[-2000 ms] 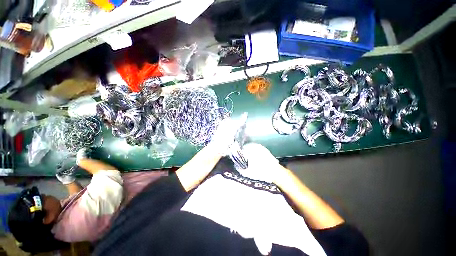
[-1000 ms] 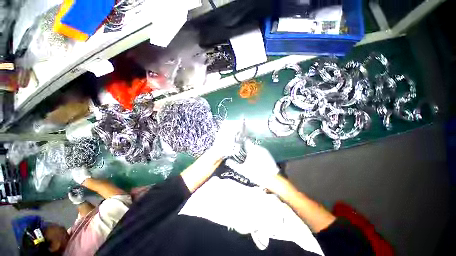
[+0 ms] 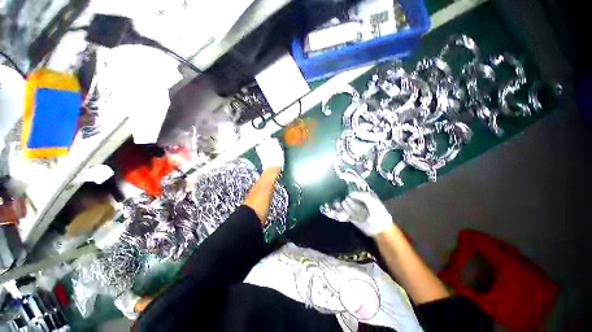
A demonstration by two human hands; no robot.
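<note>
My gloved left hand (image 3: 269, 154) is stretched over the back of the bench, just left of a small orange tangle (image 3: 298, 132). Its fingers are blurred, and whether it holds anything cannot be told. My gloved right hand (image 3: 367, 213) is near the front edge, closed around a silvery wire bundle (image 3: 334, 211) that sticks out to its left. The heap of C-shaped wire bundles (image 3: 402, 123) lies on the green bench (image 3: 315, 165) beyond and right of this hand. The loose wire pile (image 3: 224, 185) lies left, partly hidden by my left arm.
Darker wire coils (image 3: 159, 224) and a far-left wire heap (image 3: 123, 264) lie further left, with a coworker's gloved hand (image 3: 128, 303) beside them. A blue bin (image 3: 363, 55) and a white sheet (image 3: 282, 83) are behind. A red bag (image 3: 503, 279) is below the bench at right.
My hands were together over the wires and are now apart. My left hand has moved to the back near the orange tangle; my right keeps the bundle. The view has turned and shifted.
</note>
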